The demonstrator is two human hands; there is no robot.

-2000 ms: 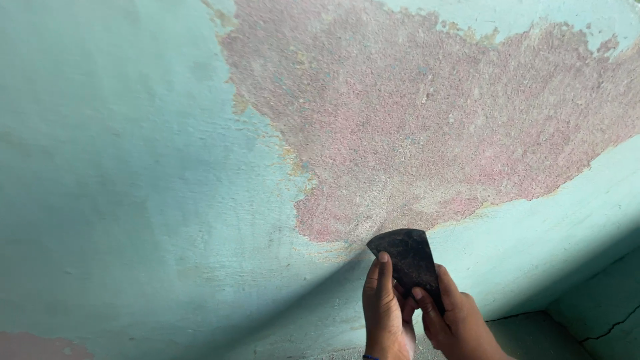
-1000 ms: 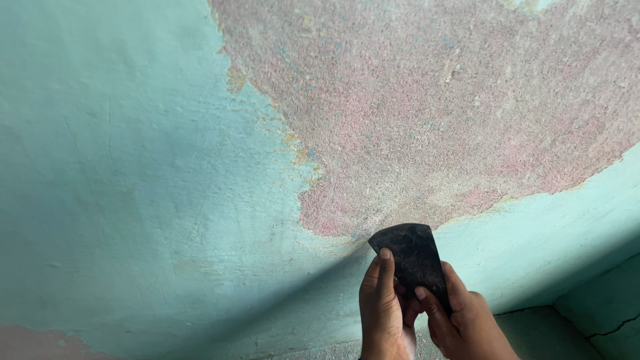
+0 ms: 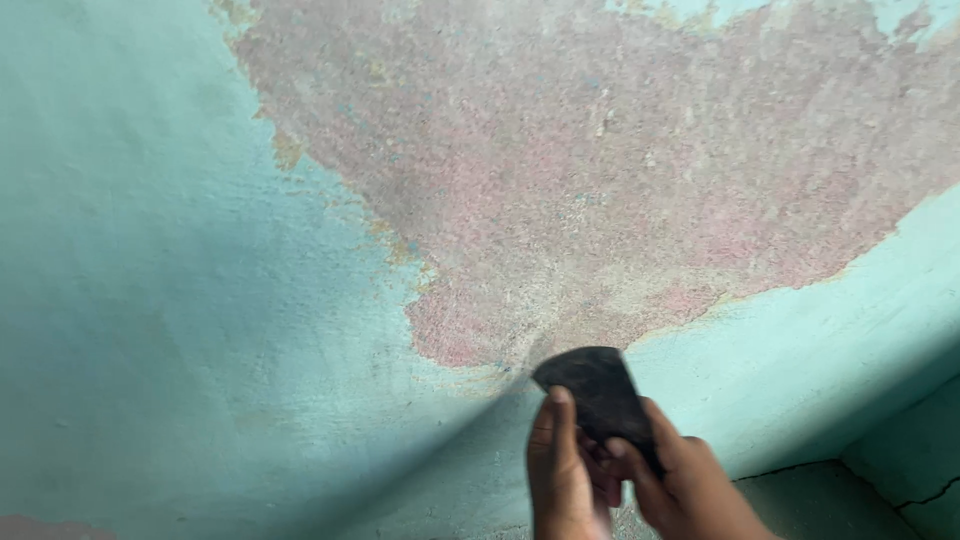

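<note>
Both of my hands hold a dark, flat metal blade (image 3: 600, 394) with a curved upper edge, low and right of centre. My left hand (image 3: 562, 465) grips its left side, thumb on the face. Around the lower right part is my right hand (image 3: 667, 472), its thumb near the blade's bottom. The upper edge is at the lower border of a bare, rough pinkish patch (image 3: 525, 195) on the turquoise painted wall (image 3: 150, 300). Whether the edge touches the wall cannot be told.
Ragged paint edges with yellowish flecks (image 3: 289, 150) border the patch. A dark shadow runs diagonally across the lower wall. At the lower right, a grey surface (image 3: 810, 499) meets a wall with a crack (image 3: 934, 496). Another pinkish patch (image 3: 52, 529) shows at the lower left.
The view has shifted a little over the wall. Both hands keep hold of the blade near the patch's lower border, with no other plain change.
</note>
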